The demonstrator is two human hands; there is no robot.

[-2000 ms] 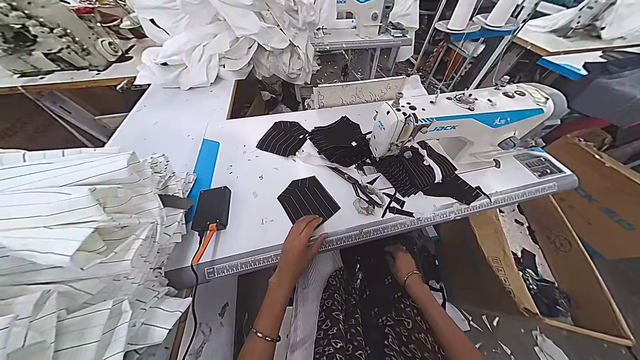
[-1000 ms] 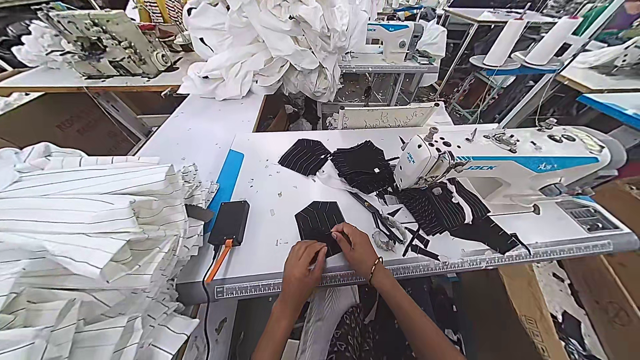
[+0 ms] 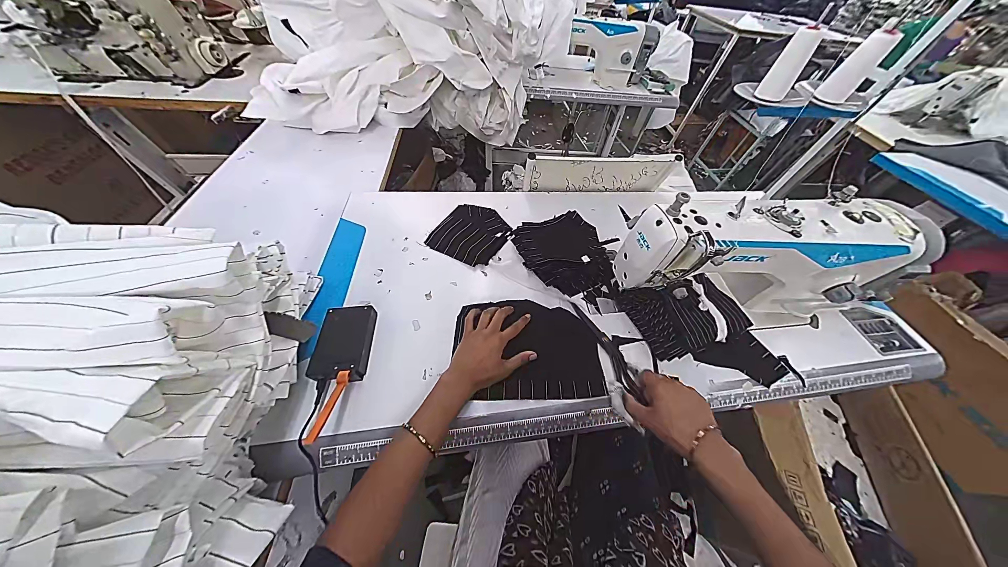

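My left hand lies with spread fingers on a black striped fabric piece, spread flat near the table's front edge. Just right of that piece, my right hand has its fingers closed around a pair of scissors, whose blades point up and left; white scraps lie beside them. Farther back are two black striped pieces. More black striped pieces lie under the head of the white Jack sewing machine.
A black box with an orange strap and cable sits left of the fabric. White striped cloth is heaped at the left. A ruler strip runs along the table's front edge. Cardboard boxes stand at the lower right.
The black piece under my hands now lies spread wider. My right hand has moved right, from the fabric piece to the scissors, and my left hand now lies flat on the fabric.
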